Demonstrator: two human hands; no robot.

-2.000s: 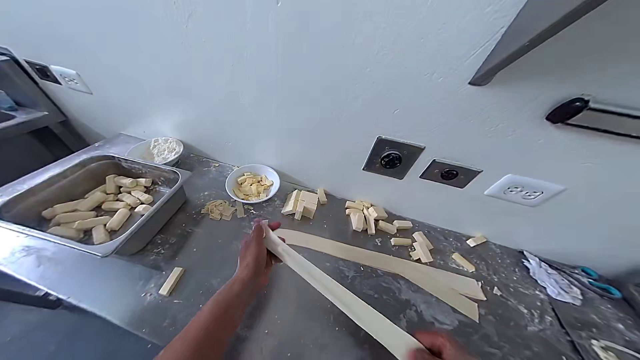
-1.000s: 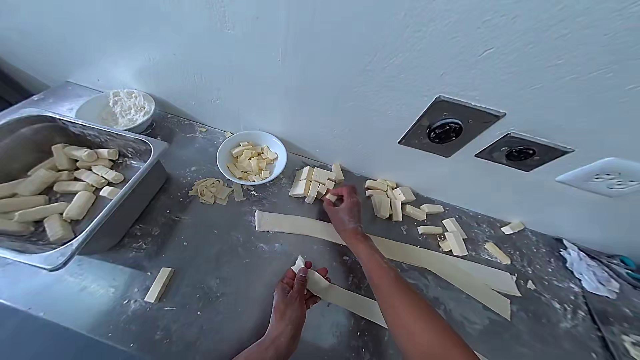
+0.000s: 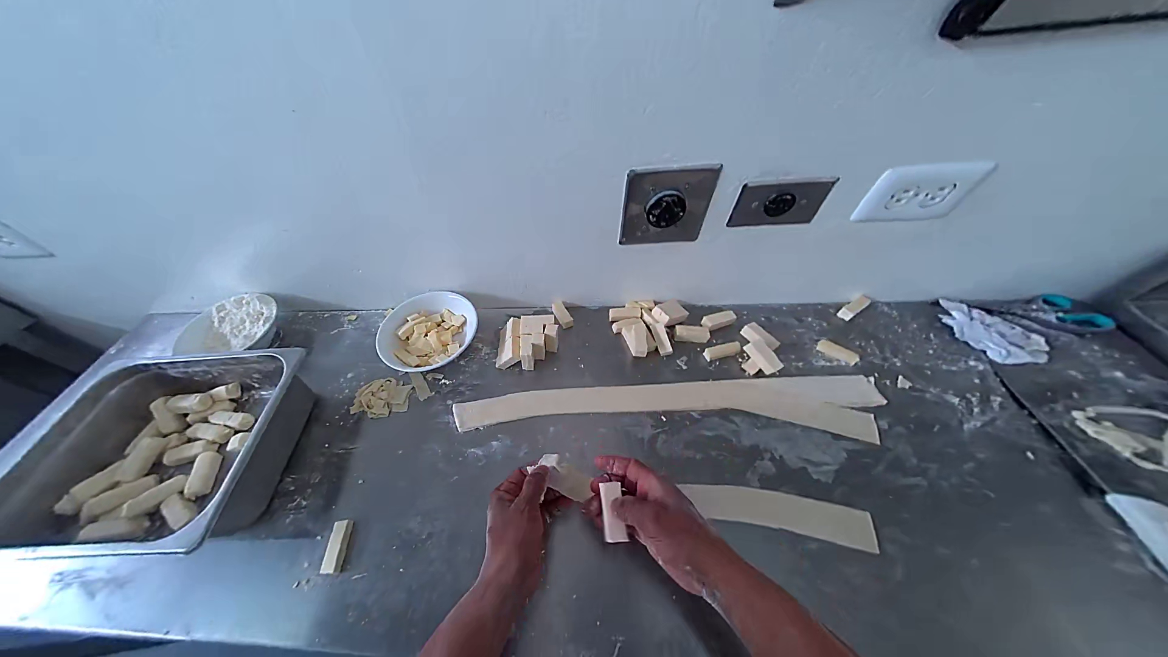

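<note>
My left hand (image 3: 525,506) pinches the end of a dough strip (image 3: 785,516), which runs rightward under my right hand. In my right hand (image 3: 643,511) is a cheese stick (image 3: 613,512), held upright between the fingers beside that dough end. Behind both hands lie long dough strips (image 3: 639,397), overlapping and splaying apart at their right end. A stacked block of cheese sticks (image 3: 527,341) and a looser pile of sticks (image 3: 648,326) stand near the wall. One more stick (image 3: 337,547) lies alone to the left of my left hand.
A steel pan (image 3: 297,365) of dough-wrapped sticks stands at left, with a bowl of flour (image 3: 242,321) behind it. A white bowl (image 3: 386,339) holds cheese pieces; dough scraps (image 3: 380,399) lie before it. At right are a crumpled cloth (image 3: 995,333) and scissors (image 3: 1081,320).
My right hand has come from the stacked cheese sticks toward my left hand, now with a stick in it. Two seconds ago both hands held a dough strip stretched between them.
</note>
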